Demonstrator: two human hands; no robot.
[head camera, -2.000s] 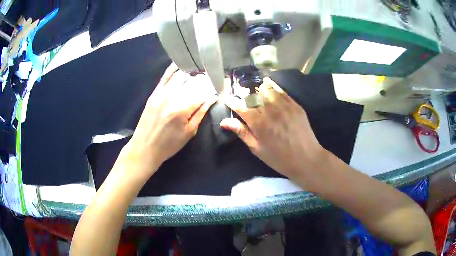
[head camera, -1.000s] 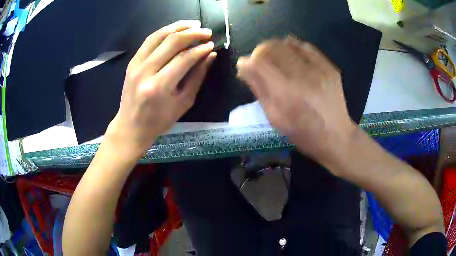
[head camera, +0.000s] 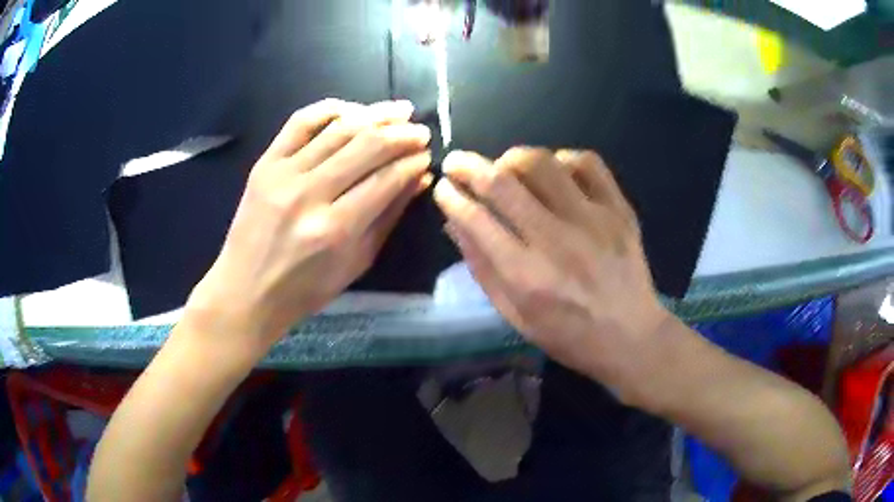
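A black garment panel (head camera: 578, 108) lies flat on the table under the machine head. A narrow black strip (head camera: 417, 83) with a pale edge line on its right runs down the panel between my hands. My left hand (head camera: 328, 201) lies on the panel left of the strip, fingertips at its lower end. My right hand (head camera: 549, 235) is right of it, thumb and index finger pinched at the same end. The fingertips of both hands nearly meet there. The exact fold under the fingers is hidden.
Scissors (head camera: 848, 186) with yellow and red loops lie at the right of the table. Another black panel (head camera: 59, 176) is at the left. The presser foot area (head camera: 431, 20) is lit at the top. The green covered table edge (head camera: 392, 338) curves below; red and blue baskets are beneath.
The view has tilted down from the machine head. Both hands have drawn back from the presser foot toward the table edge. My right hand has come in to the strip's end beside my left.
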